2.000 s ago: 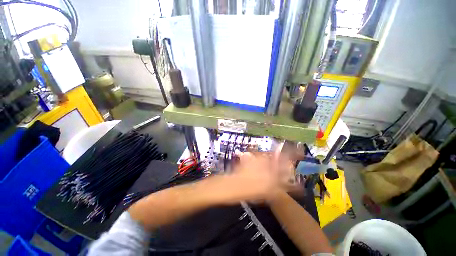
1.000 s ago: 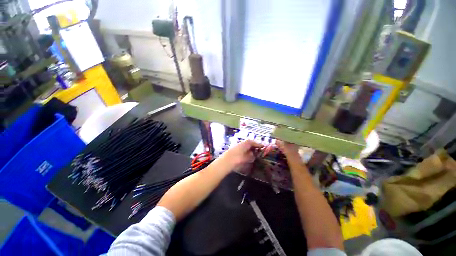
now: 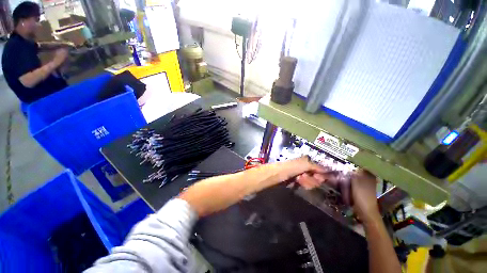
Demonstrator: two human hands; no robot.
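My left hand [image 3: 311, 175] reaches in at the front of the mould, its fingers bent. My right hand [image 3: 363, 191] is close beside it on the right, blurred. Dark blurred shapes lie between the hands; I cannot tell whether they are cables or what each hand grips. The silver mould [image 3: 326, 160] shows below the green press platen [image 3: 368, 157], partly hidden by my hands. A silver loading bar [image 3: 311, 246] with small pegs lies on the dark worktable [image 3: 245, 234].
A large bundle of black cables [image 3: 187, 139] lies on the table's left, with a smaller bundle [image 3: 209, 174] and red-orange scissor handles [image 3: 255, 162] nearer the mould. Blue totes [image 3: 80, 128] stand left. A person [image 3: 32, 58] is at the far left. Guide columns rise above the platen.
The view has swung left, bringing in the person and more of the totes. My hands, crossed and blurred earlier, are now side by side at the mould. The white bucket has left the view.
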